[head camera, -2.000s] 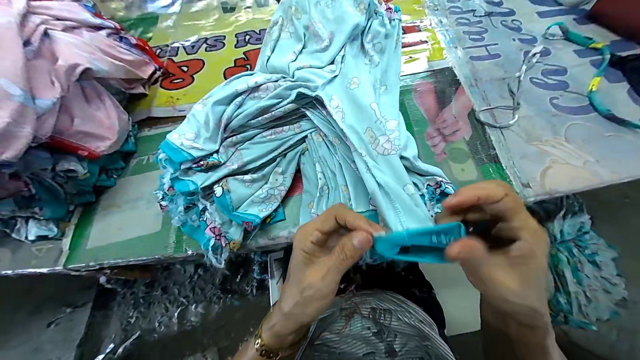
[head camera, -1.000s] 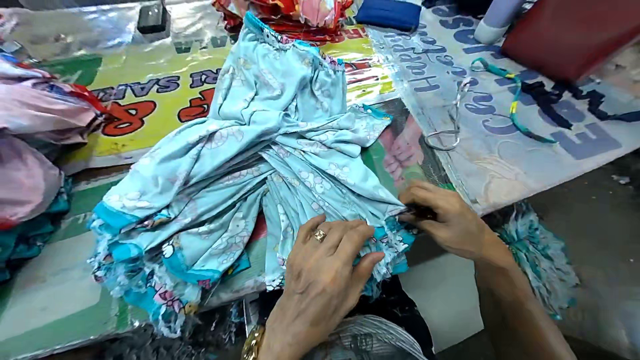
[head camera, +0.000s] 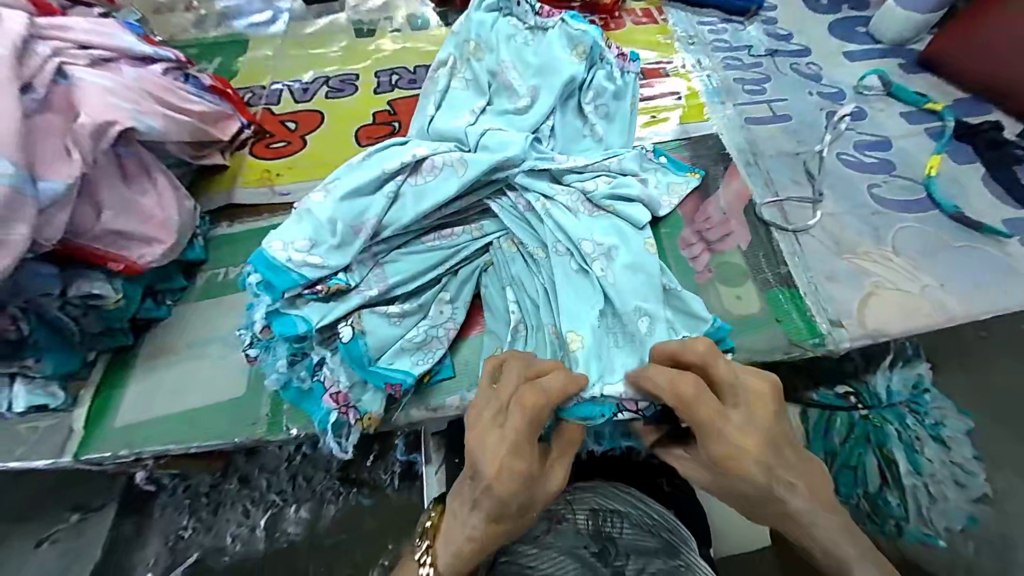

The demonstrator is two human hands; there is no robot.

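Note:
Light blue printed garments [head camera: 552, 200] lie in a stack across the table, with teal hems and frayed fabric edges at their lower ends. At the near table edge, my left hand [head camera: 520, 432] grips the teal hem [head camera: 592, 410] of one garment between thumb and fingers. To its right, my right hand [head camera: 712, 424] pinches the same hem, partly underneath it. The undersides of both grips are hidden. Whether the teal thread snips are in my right hand cannot be told.
A pile of pink garments [head camera: 112, 144] lies at the left. On the right are a metal wire loop [head camera: 816, 172], a teal cord [head camera: 942, 152] and a dark red object [head camera: 980, 56]. A bundle of teal fabric strips [head camera: 904, 456] hangs below the table edge.
The teal snips, held between both hands two seconds ago, are no longer visible. My right hand has moved left along the hem, closer to my left hand.

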